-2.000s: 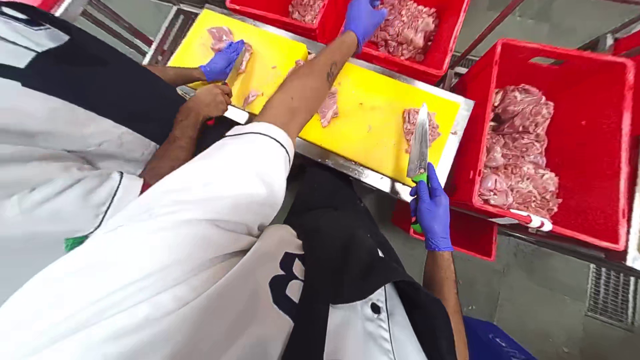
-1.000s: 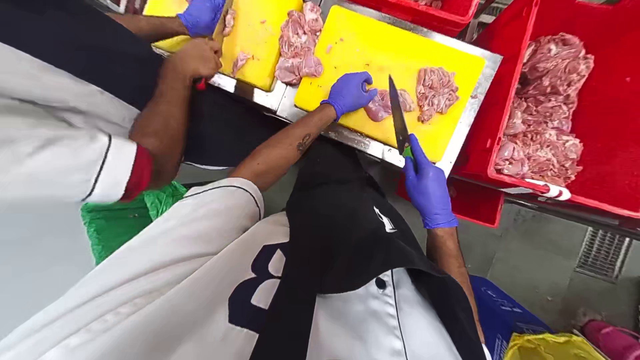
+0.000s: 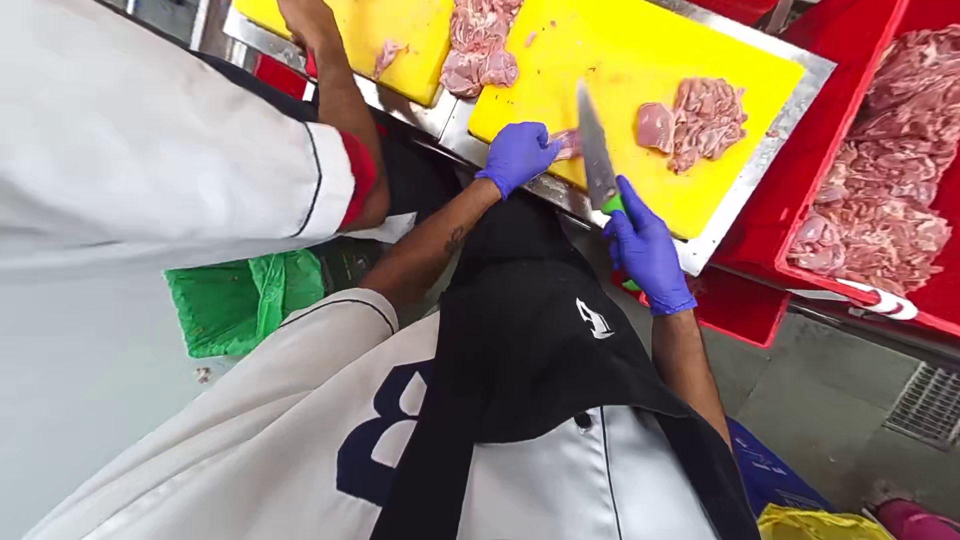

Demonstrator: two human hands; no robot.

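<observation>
My left hand (image 3: 522, 157), in a blue glove, pinches the end of a small piece of raw meat (image 3: 568, 144) near the front edge of a yellow cutting board (image 3: 615, 52). In my right hand (image 3: 646, 247), also gloved in blue, is a knife with a green handle; its blade (image 3: 594, 150) points away from me, just right of that piece. A pile of raw meat (image 3: 709, 120) lies on the right part of the board, with a smoother piece (image 3: 655, 127) against its left side. More meat (image 3: 480, 49) rests at the board's left edge.
On the right stands a red crate (image 3: 832, 165) holding raw meat (image 3: 885, 172). A co-worker's arm (image 3: 349, 112) reaches to a second yellow board (image 3: 401, 37) on the left. Below are a green bag (image 3: 244, 304), a red container (image 3: 739, 307) and a floor drain (image 3: 930, 405).
My left hand was over a far red crate two seconds ago and came back to the board. A smoother piece now lies against the pile's left side. The view has shifted.
</observation>
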